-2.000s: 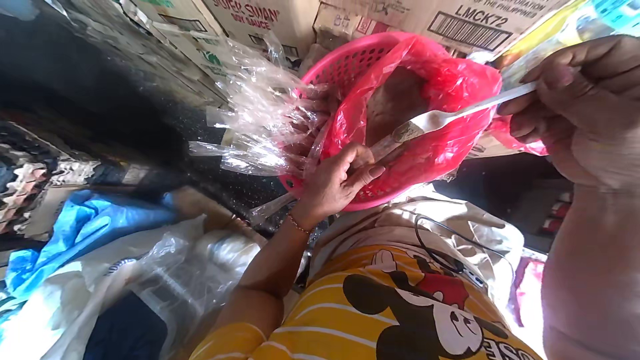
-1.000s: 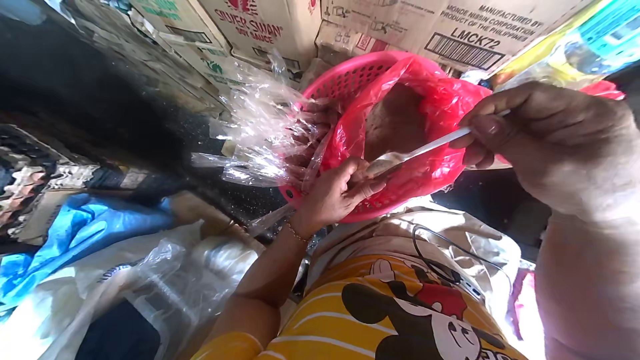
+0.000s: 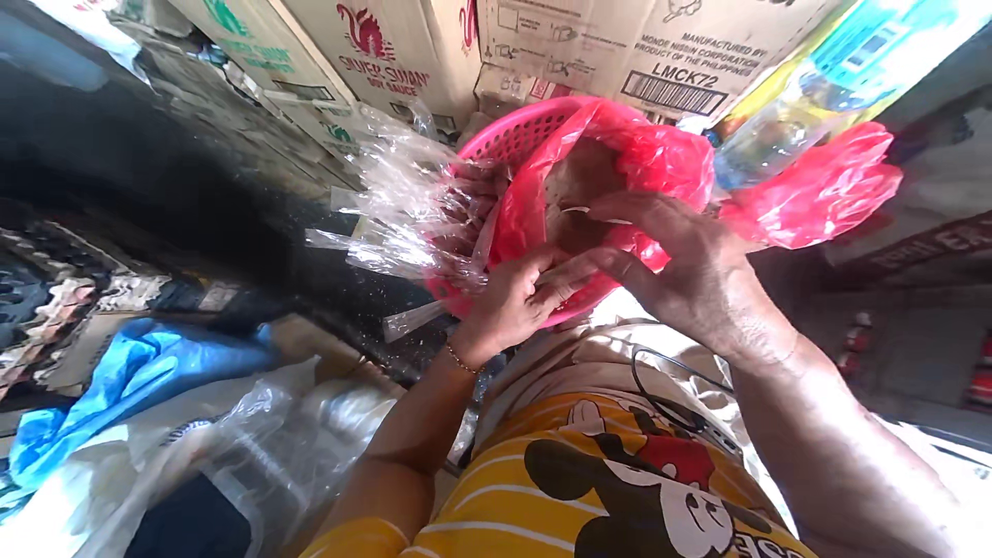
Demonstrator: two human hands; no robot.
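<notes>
A pink perforated plastic basket (image 3: 508, 132) holds a red plastic bag (image 3: 535, 182), spread open around a brown substance (image 3: 585, 174). Many small clear plastic bags (image 3: 403, 194) with brown contents hang over the basket's left side. My left hand (image 3: 511, 302) pinches what looks like a narrow clear plastic bag at the basket's near edge, mostly hidden by the fingers. Over the red bag, my right hand (image 3: 697, 271) is bent, its thumb by the left fingertips. A small white edge shows near its index finger; whether that hand holds a utensil is not clear.
Cardboard boxes (image 3: 403, 46) stand behind the basket. To the right are a clear plastic bottle (image 3: 775, 139) and another red plastic bag (image 3: 821, 186). Blue plastic (image 3: 155, 364), clear plastic sheeting (image 3: 263, 434) and egg trays (image 3: 54, 310) lie at the left. A dark cord (image 3: 659, 395) rests on the lap.
My right hand has moved left and down to my left hand; the white plastic utensil it held earlier is no longer plainly visible. My left hand remains at the basket's near edge.
</notes>
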